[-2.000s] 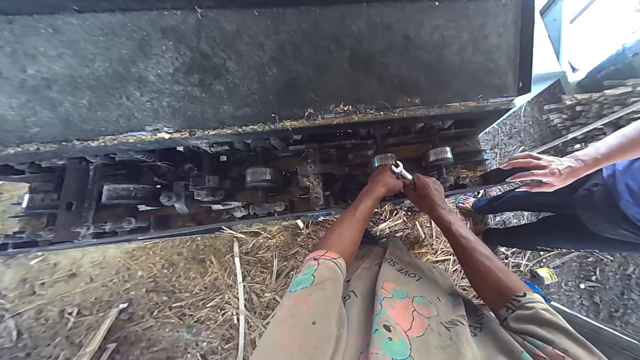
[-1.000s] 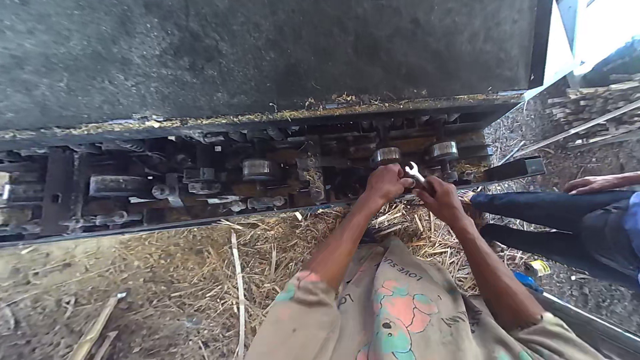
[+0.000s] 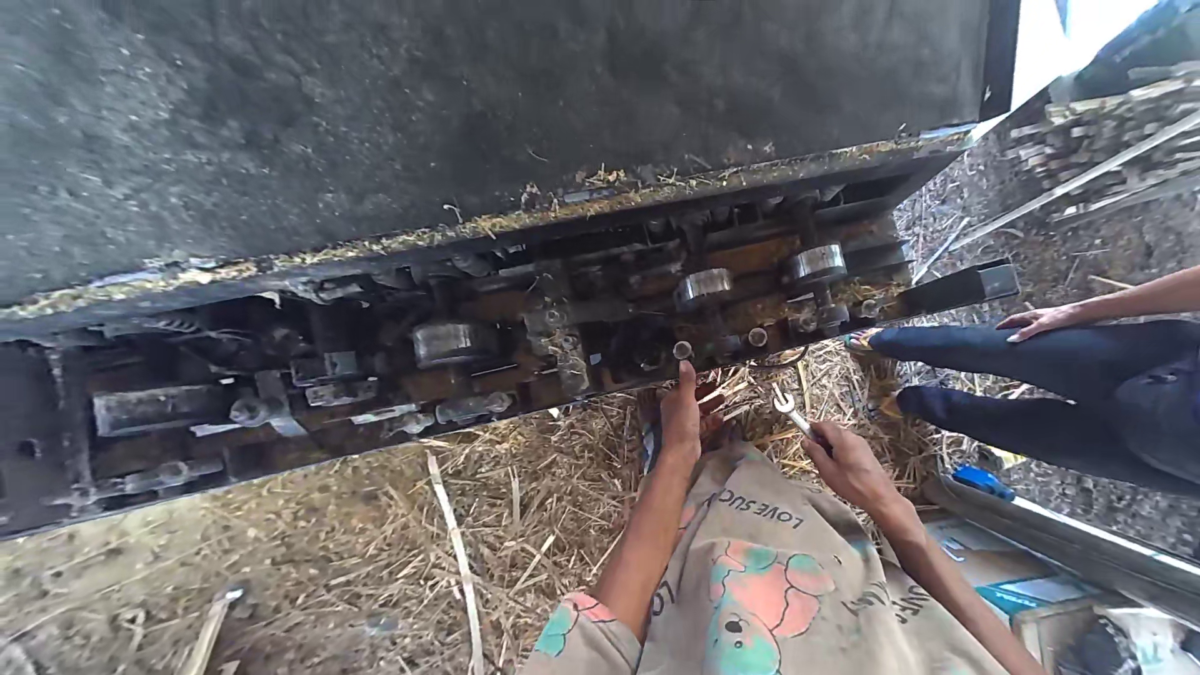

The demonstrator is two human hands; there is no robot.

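My left hand [image 3: 682, 412] reaches up to the near edge of a dark machine frame [image 3: 309, 473], a fingertip at a round bolt head [image 3: 682, 351]. Whether it grips the bolt is hard to tell. To its right, my right hand [image 3: 844, 459] holds an open-end wrench [image 3: 792, 411], its jaw pointing up and left, away from the machine. A second round bolt head [image 3: 757, 337] sits right of the first. Behind them are shiny metal rollers [image 3: 705, 286], [image 3: 818, 263] and, further left, another roller [image 3: 455, 344].
A large dark panel [image 3: 487, 103] rises behind the machine frame. At the right stands another person [image 3: 1041, 375], one hand on a thigh. Straw [image 3: 525, 525] covers the ground below. Boxes [image 3: 1012, 562] lie at the lower right, near a blue object [image 3: 982, 482].
My hands have moved apart; the wrench, earlier at the machine edge by both hands, is now lower right in my right hand. The other person's hand has drawn back from the machine.
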